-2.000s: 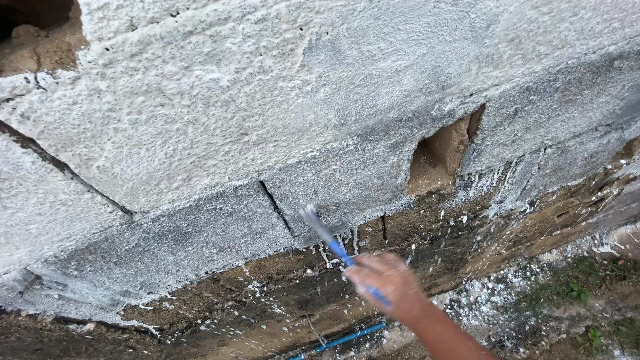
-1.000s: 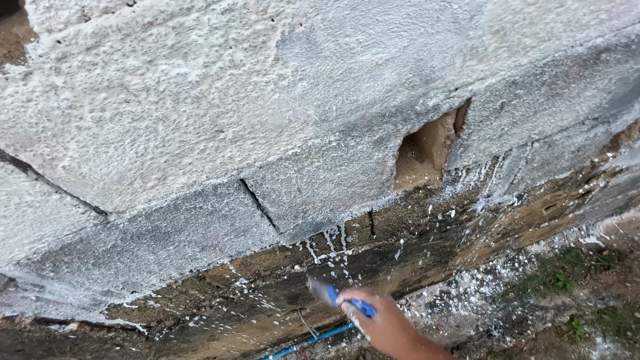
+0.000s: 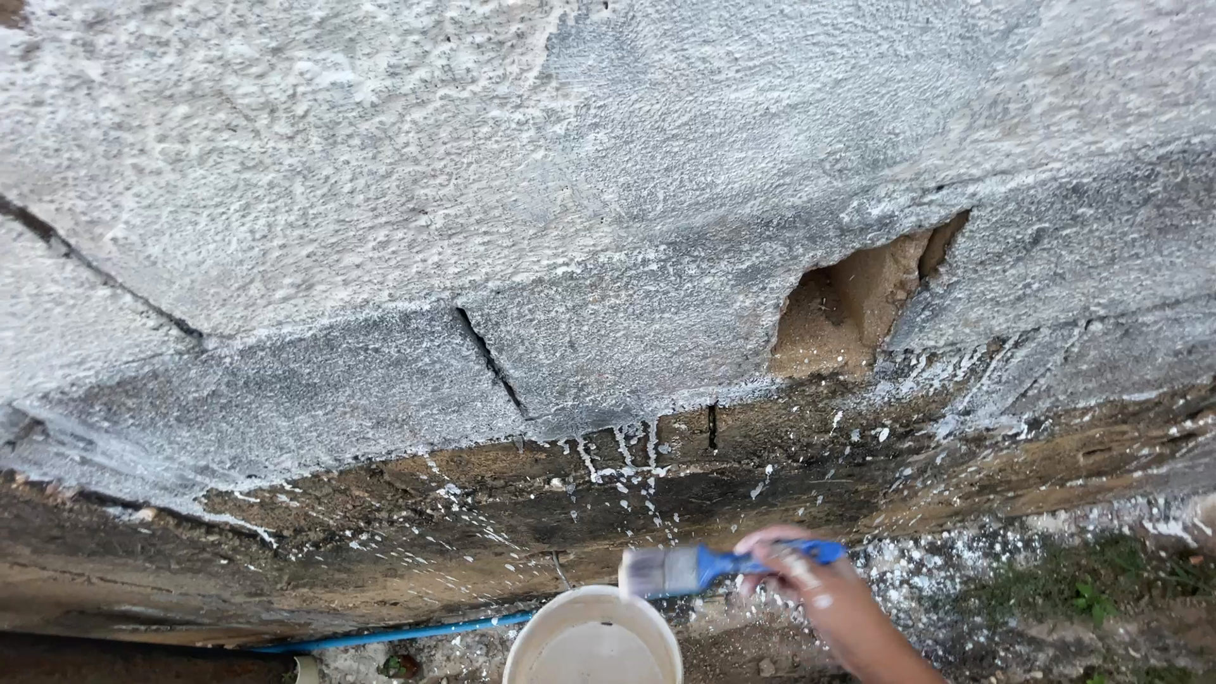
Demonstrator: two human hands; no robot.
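At the lower right, my right hand (image 3: 803, 575) grips the blue handle of a paintbrush (image 3: 679, 570). Its pale, wet-looking bristles point left and lie over the rim of a white bucket (image 3: 670, 635); whether they touch it cannot be told. Thin whitish liquid (image 3: 598, 655) fills part of the bucket, which the bottom edge cuts off. Above stands a rough block wall (image 3: 608, 237) with a whitish-grey coat, and white drips run down its uncoated brown base (image 3: 532, 503). My left hand is out of view.
A broken hole (image 3: 841, 309) opens in the wall at right, and a dark vertical gap (image 3: 491, 361) lies left of it. A blue pipe (image 3: 427, 630) runs along the wall's foot. Paint-spattered ground with grass (image 3: 1092, 584) lies at lower right, and a dark brown surface (image 3: 123, 660) at lower left.
My right hand has drawn the brush from the lower edge of the wall's coated part down to the bucket. The bucket has come into view at the bottom.
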